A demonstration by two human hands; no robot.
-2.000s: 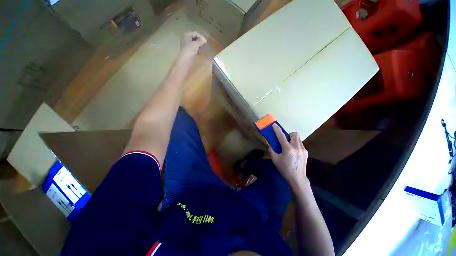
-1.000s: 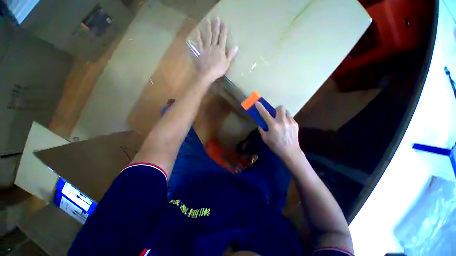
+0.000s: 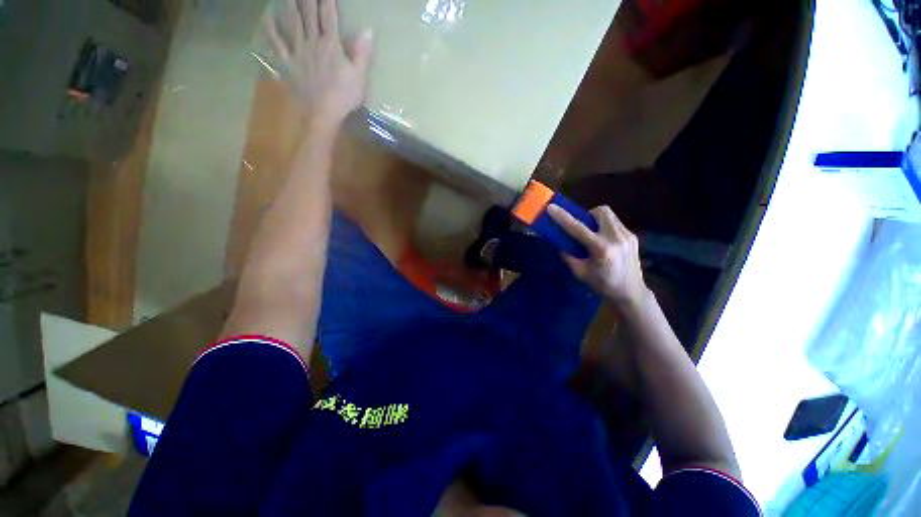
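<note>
A large tan carton stands in front of me at the top centre, closed side up. Shiny clear tape shows along its near edge. My left hand lies with fingers spread on the carton's near left part. My right hand grips a blue tape dispenser with an orange front end. The dispenser's orange end is at the carton's near right corner; whether it touches the carton is hard to tell.
A white table curves along the right, with clear plastic bags, a dark phone and a teal basket. Open carton flaps with a blue-and-white box are at lower left. Larger cartons stand left. Red stools are at upper right.
My left hand went from off the carton onto its top. The carton now sits further left and higher in view. The tape dispenser is now at the carton's near right corner.
</note>
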